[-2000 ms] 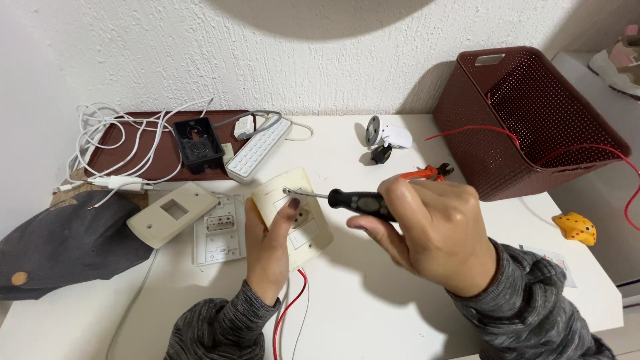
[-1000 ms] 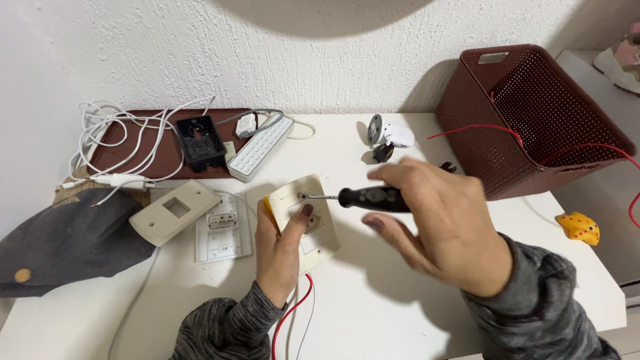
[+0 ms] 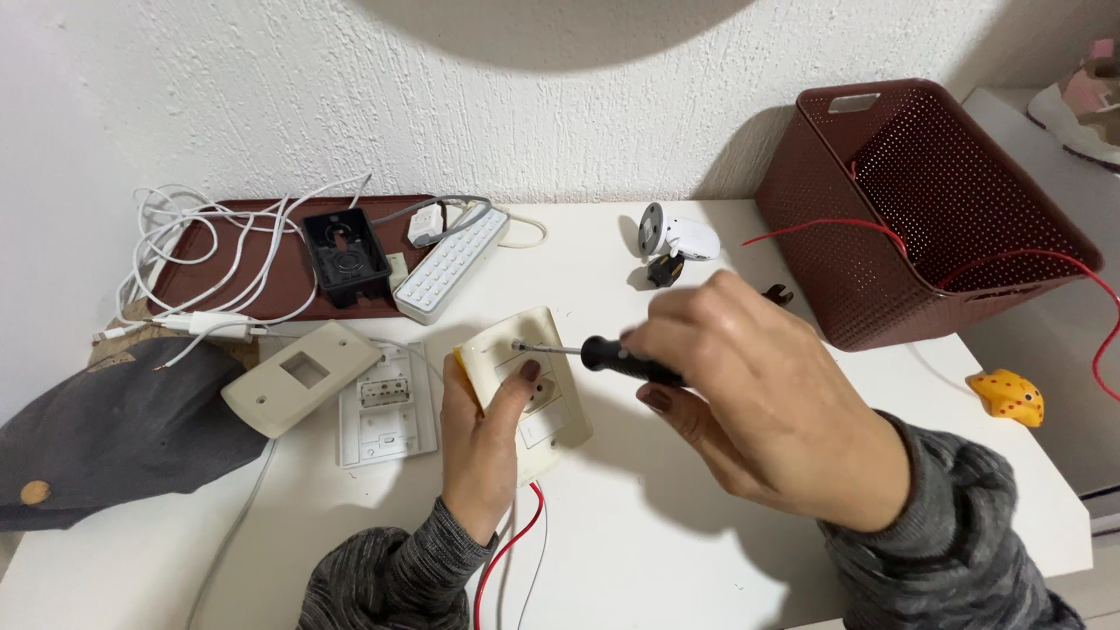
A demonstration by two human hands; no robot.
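My left hand (image 3: 486,437) grips a cream wall plate with an outlet and switch (image 3: 560,416), its thumb across the front. A yellow part shows at the plate's left edge. Red and thin grey wires (image 3: 507,542) hang from its lower end. In my right hand (image 3: 761,411) is a screwdriver with a black handle (image 3: 626,359); its tip meets the upper screw hole of the plate. Left of my left hand, a beige cover plate (image 3: 302,376) overlaps a white plate with an outlet module (image 3: 388,420).
At the back left, a maroon tray (image 3: 254,262) bears white cables, a black electrical box (image 3: 346,254) and part of an LED light (image 3: 451,267). A white camera (image 3: 678,236) stands near a maroon basket (image 3: 857,262). A grey cap (image 3: 131,437) lies left; a yellow toy (image 3: 1006,396) sits right.
The plate and screwdriver have shifted slightly right since two seconds ago. My right hand has turned on the handle. The screwdriver tip stays by the upper screw hole.
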